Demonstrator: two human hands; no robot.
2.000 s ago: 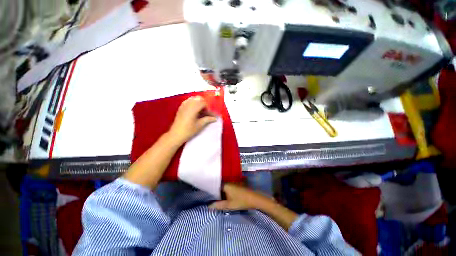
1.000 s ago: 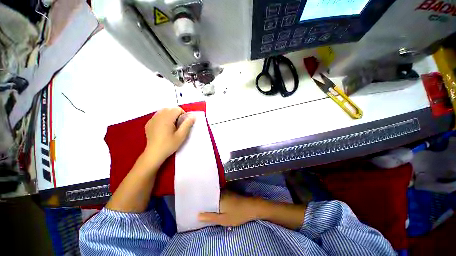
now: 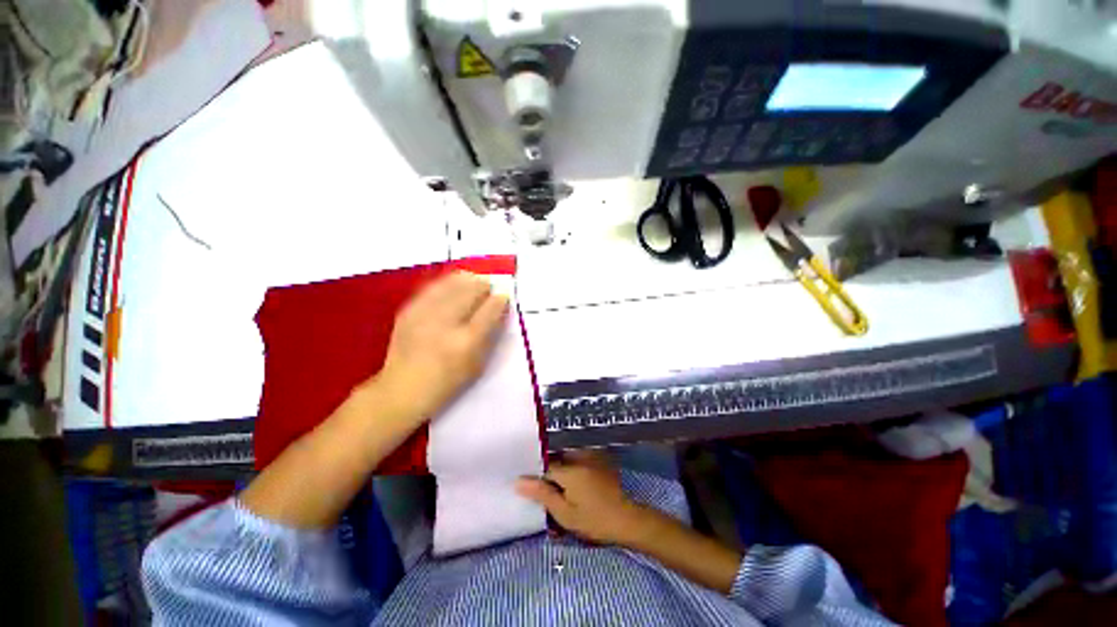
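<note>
A red panel [image 3: 331,355] lies on the white table and hangs slightly over its front edge. A pale strip [image 3: 484,453] lies along the panel's right side, its lower end hanging over the edge toward my body. My left hand [image 3: 439,337] is on the top end of the strip, fingers bent and a little blurred, pinching or pressing it on the red panel. My right hand [image 3: 590,496] holds the strip's right edge below the table edge, thumb on top. The presser foot area [image 3: 533,202] is just above the panel's top edge, apart from it.
The white machine head [image 3: 588,86] with its dark control panel [image 3: 723,116] spans the top. Black scissors [image 3: 686,221], yellow snips [image 3: 827,288] and a red scrap [image 3: 764,206] lie right of the needle. A long pale panel [image 3: 147,116] lies far left. Blue baskets with red fabric [image 3: 857,514] are below.
The red panel and strip have come away from the needle toward me. The strip, earlier partly folded, now lies straighter. My right hand has shifted to the strip's right edge.
</note>
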